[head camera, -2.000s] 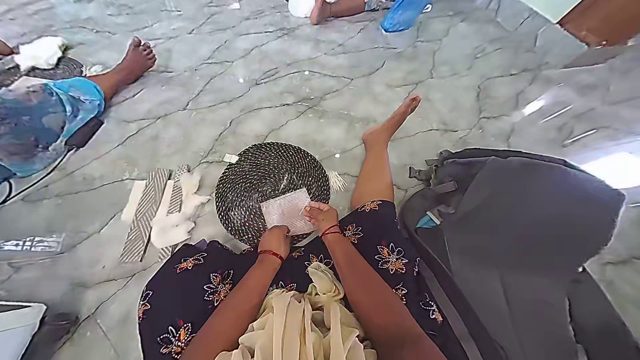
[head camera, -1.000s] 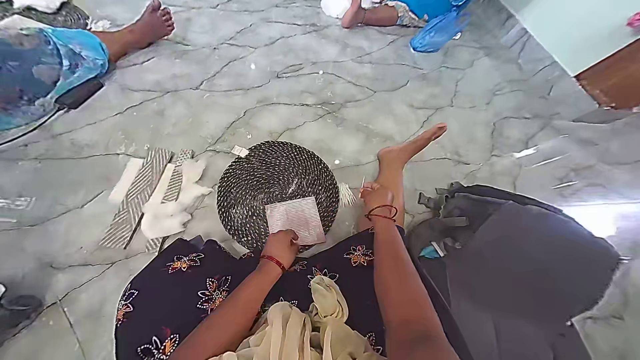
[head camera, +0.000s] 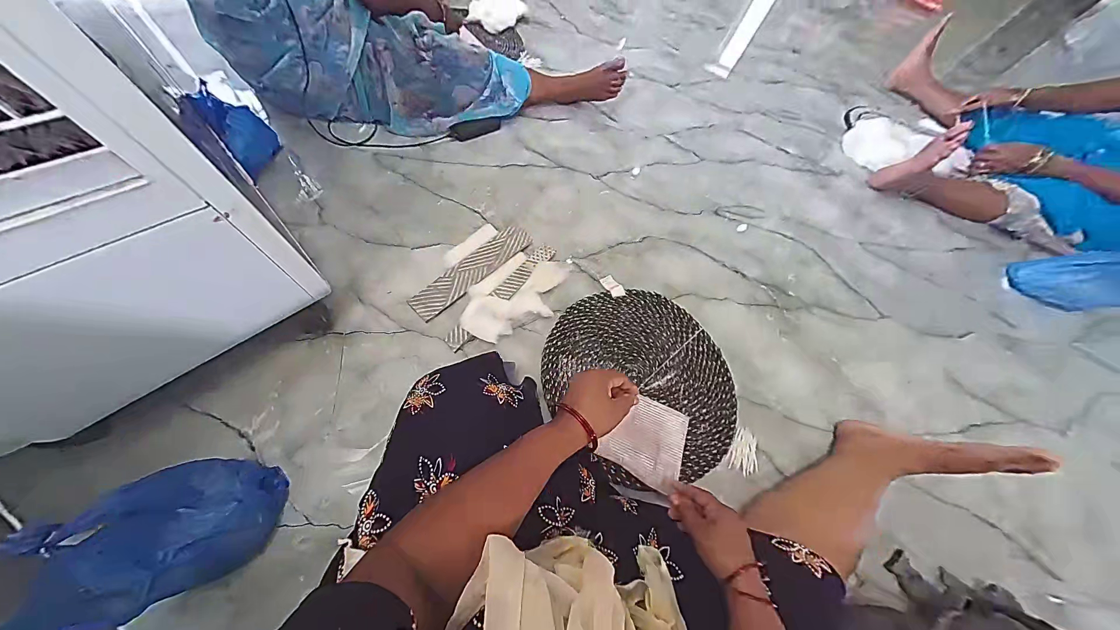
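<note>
My left hand (head camera: 602, 402), with a red bangle at the wrist, is closed at the upper left corner of a pale, finely striped square of fabric (head camera: 652, 442). The fingers of my right hand (head camera: 707, 521) pinch its lower corner. The square slants over my lap and the edge of a round black-and-white braided mat (head camera: 643, 332). A thin pale line crosses the mat near my left hand; whether it is thread I cannot tell. A white tag (head camera: 612, 285) lies at the mat's far edge and a white tassel (head camera: 744, 451) at its right.
Striped strips (head camera: 472, 276) and white fluffy material (head camera: 507, 306) lie left of the mat. A white cabinet (head camera: 166, 280) and a blue plastic bag (head camera: 175, 534) stand further left. One person sits at the top left; another person's hands (head camera: 1006, 157) work at the right.
My right hand, apart from the square a second ago, is now at its lower corner. My left hand has moved to the upper left corner. The view has turned strongly, bringing in the cabinet.
</note>
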